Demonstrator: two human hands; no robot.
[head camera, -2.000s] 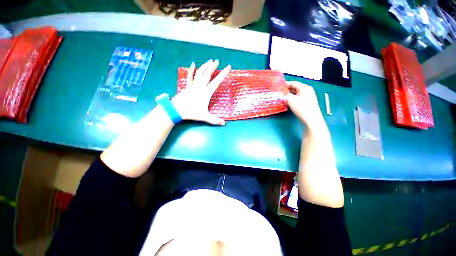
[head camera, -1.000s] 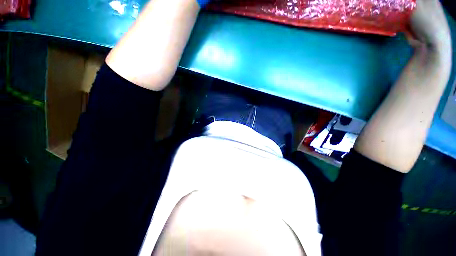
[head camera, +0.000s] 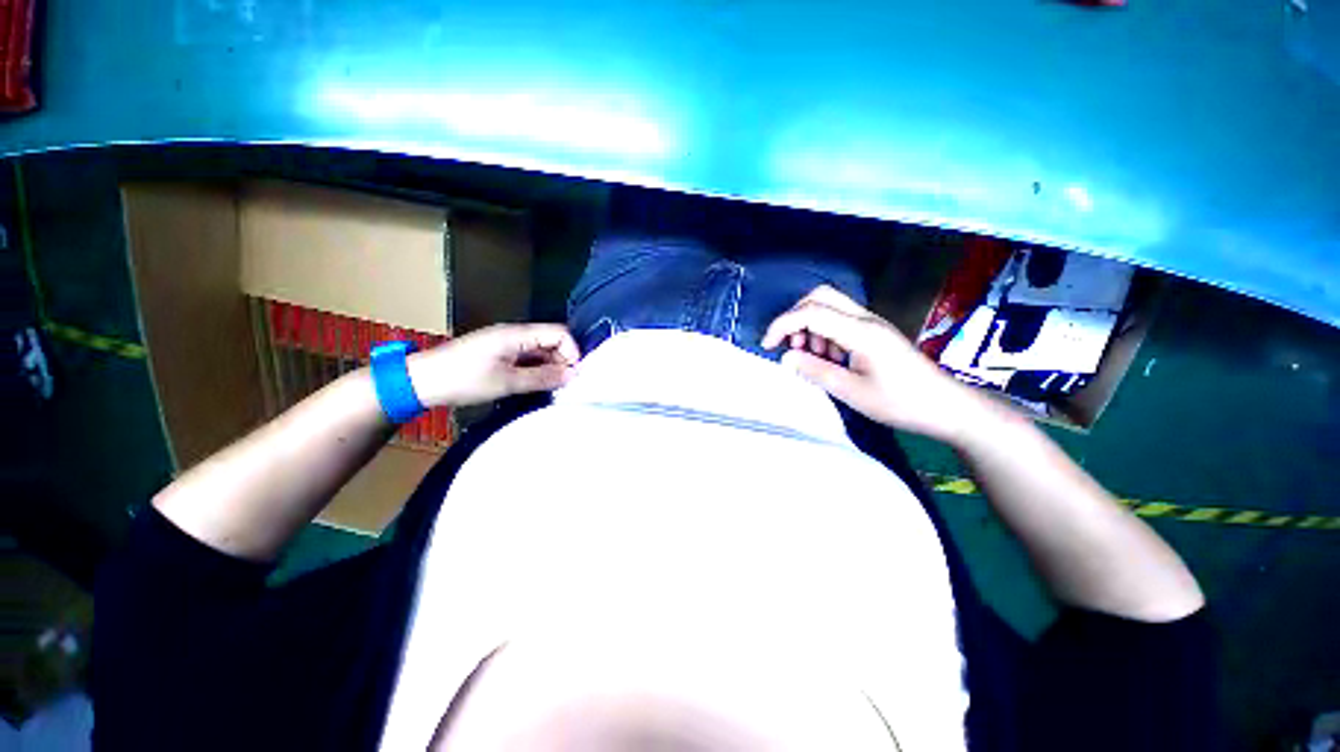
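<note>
My left hand (head camera: 514, 362), with a blue band (head camera: 394, 382) at its wrist, is at the left side of the hem of the white shirt (head camera: 661, 385). Its curled fingers pinch the hem. My right hand (head camera: 860, 360) is at the hem's right side, its fingers curled and the fingertips on the cloth. Both hands are below the front edge of the green bench (head camera: 735, 140), over the lap. No part shows in either hand.
An open brown carton (head camera: 346, 257) with red-edged contents stands on the floor at left. Another carton (head camera: 1090, 400) at right holds white and black sheets and red material. A red bubble bag (head camera: 15, 56) is cut off at the upper left. Yellow-black tape (head camera: 1234, 517) crosses the floor.
Both hands have left the red bubble bag and come down to the shirt hem. The view has tilted down, so most of the bench top is out of frame.
</note>
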